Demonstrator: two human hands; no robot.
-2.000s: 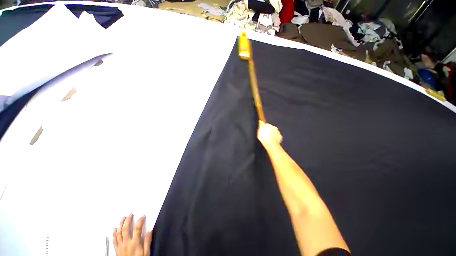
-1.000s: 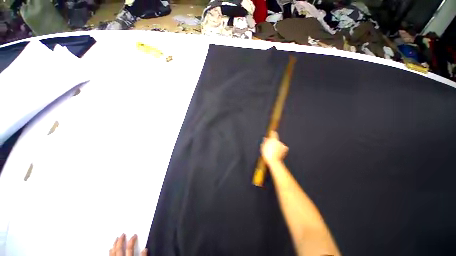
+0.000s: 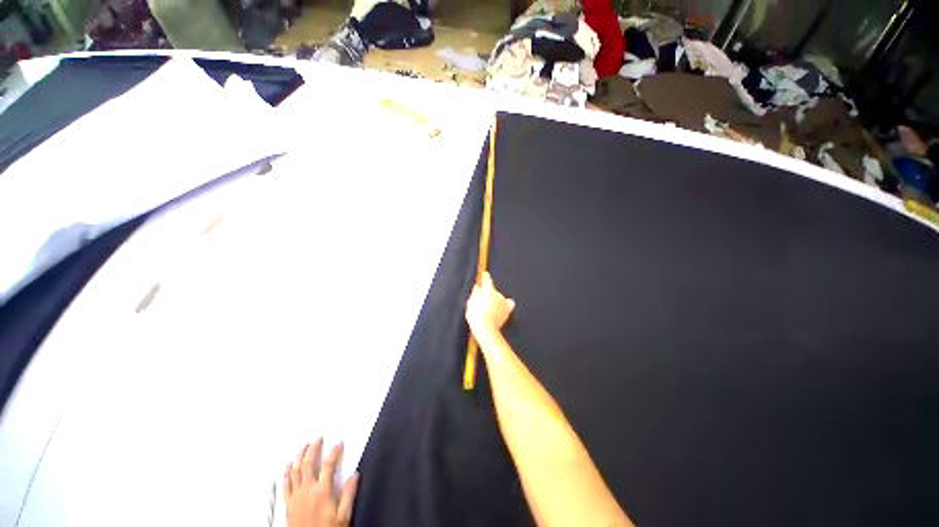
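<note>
Black fabric (image 3: 700, 299) covers the right part of the table, with its straight left edge on white table paper (image 3: 278, 340). My right hand (image 3: 488, 307) grips a long thin yellow-brown spreading stick (image 3: 487, 221), which lies over the fabric near that edge. The stick's far tip is at the fabric's far left corner. The fabric is smooth right of the stick and has soft folds to its left, near me. My left hand (image 3: 318, 489) rests on the paper beside the near end of the fabric's edge, fingers spread, holding nothing visible. It is partly cut off by the lower rim.
A brass-coloured bar (image 3: 410, 115) lies on the paper near the table's far edge. A raised white sheet (image 3: 113, 154) with dark cloth (image 3: 88, 95) under it is at the left. Another yellow bar (image 3: 922, 211) sits at the right edge. Scraps (image 3: 710, 82) are heaped beyond the table.
My right hand has swept the stick leftwards over the fabric to near its edge, and the folds are now narrower. The yellow bar first seen at the stick's tip now lies on the paper.
</note>
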